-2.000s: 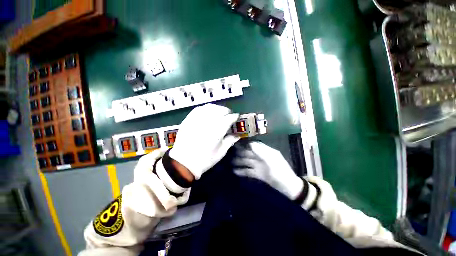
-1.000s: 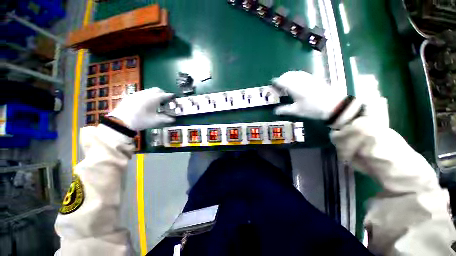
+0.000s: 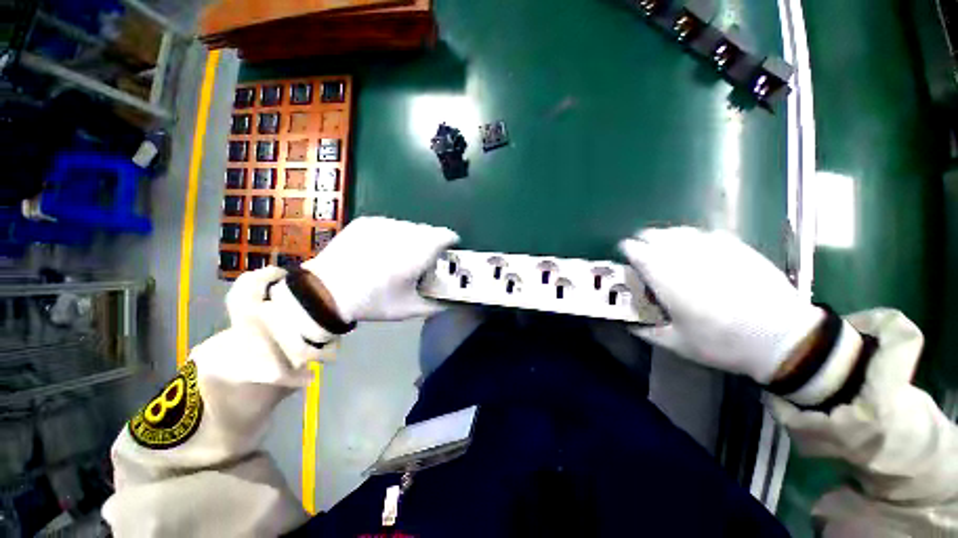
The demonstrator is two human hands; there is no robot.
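My left hand (image 3: 387, 267) and my right hand (image 3: 725, 299), both in white gloves with black wrist bands, grip the two ends of a long silver-white fixture cover (image 3: 541, 284). The cover lies level across the bench's near edge, its face of slots and holes up. The fixture base with the red-orange windows is not visible; the place where it lay is under the cover, and I cannot tell how the two fit. My fingertips at both ends are partly hidden.
An orange-brown parts tray (image 3: 284, 137) with black parts stands left. Thick stacked boards (image 3: 326, 29) lie behind it. Small black workpieces (image 3: 450, 149) lie mid-bench. A black block row (image 3: 723, 53) is at the far right, by the pale metal edge (image 3: 800, 158). A blue stool (image 3: 97, 189) stands left.
Both hands took hold of the cover's ends and brought it from behind the fixture base toward me, over where the base lay. The red-orange windows are now covered from view.
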